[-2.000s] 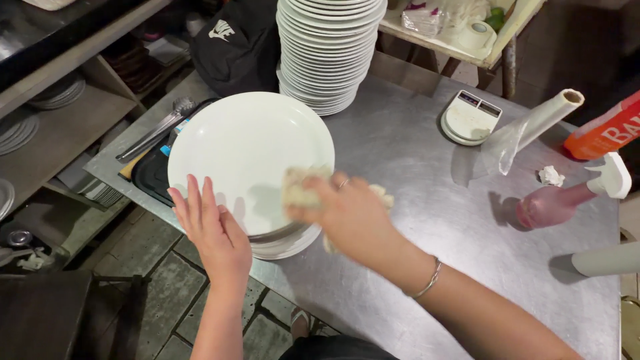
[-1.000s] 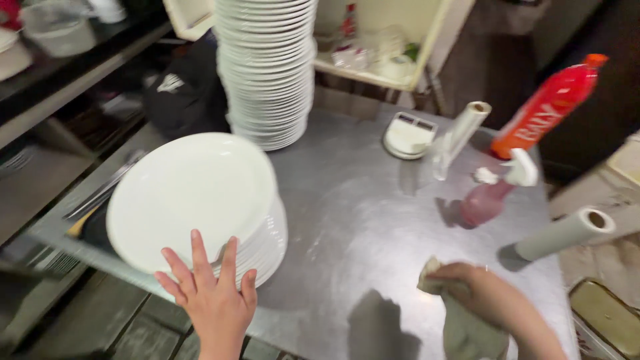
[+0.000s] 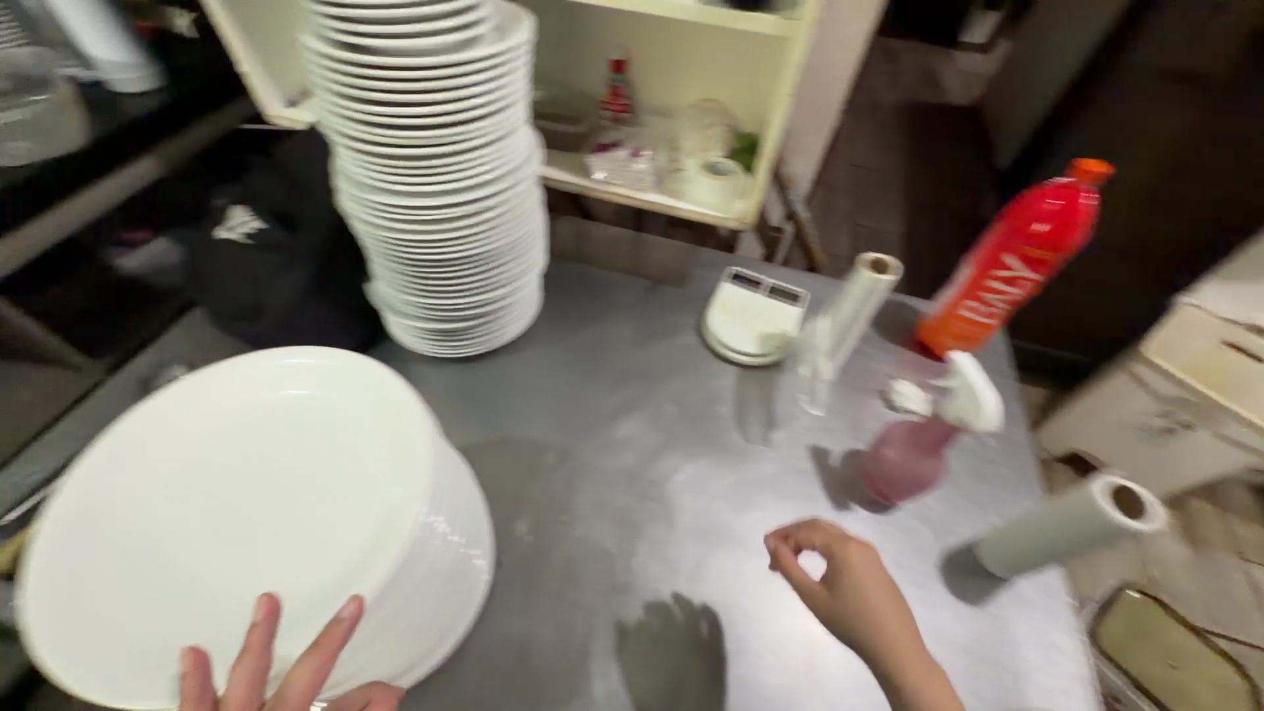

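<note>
A large white plate (image 3: 247,494) tops a stack of white plates (image 3: 444,573) at the lower left. My left hand (image 3: 286,662) rests with spread fingers at the near rim, its palm cut off by the frame's bottom. Over the steel table (image 3: 592,474), my right hand (image 3: 839,583) has thumb and fingertips pinched together, and I see nothing between them. Beyond it stands a spray bottle of pink liquid (image 3: 904,459) with a white trigger head. A tall stack of white plates (image 3: 444,197) rises at the back left.
A small white scale (image 3: 755,316), a roll of clear film (image 3: 849,316), a crumpled white scrap (image 3: 907,397) and a red bottle (image 3: 1017,262) stand towards the back. Another roll (image 3: 1071,528) is near the right edge. Behind is a cream shelf (image 3: 652,197); a black bag (image 3: 286,257) lies left.
My right hand was on the top plate with a cloth, then moved right, away from it; the cloth no longer shows. My left hand stays by the plate rim. The view has shifted.
</note>
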